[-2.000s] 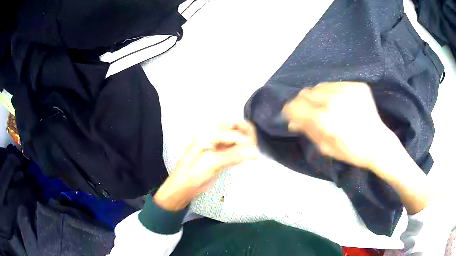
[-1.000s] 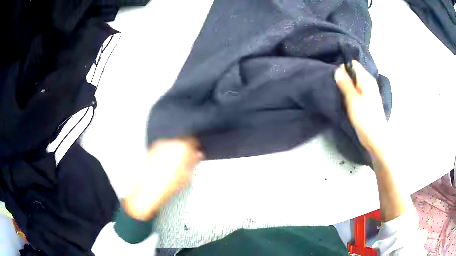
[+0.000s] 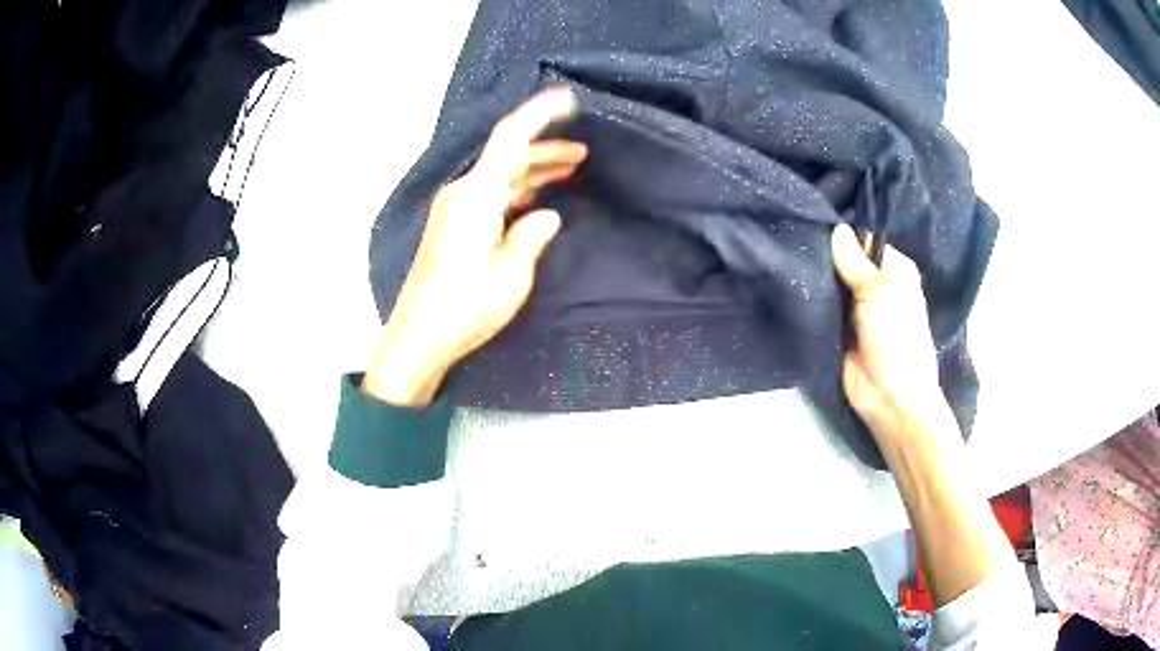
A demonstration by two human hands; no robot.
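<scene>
Dark speckled trousers (image 3: 751,76) lie on the white table in front of me, with a straight band along their near edge and smoother dark cloth in folds above it. My left hand (image 3: 490,242) lies over the left part of the cloth, fingers apart, holding nothing. My right hand (image 3: 884,318) is at the right side, closed around small dark thread snips (image 3: 876,229) that point up between thumb and fingers. Part of the snips is hidden in the hand. Whether the right hand also grips cloth cannot be told.
A trouser pile (image 3: 76,254) with white lining strips lies at the left. The white table (image 3: 674,483) has a rounded edge at the right. A pink patterned garment (image 3: 1107,534) and a red object (image 3: 1009,519) are at lower right. More dark cloth (image 3: 1130,36) is at upper right.
The trousers have moved left and turned, and now lie spread in front of me. My left hand has moved up onto the cloth, fingers spread. My right hand has moved slightly down.
</scene>
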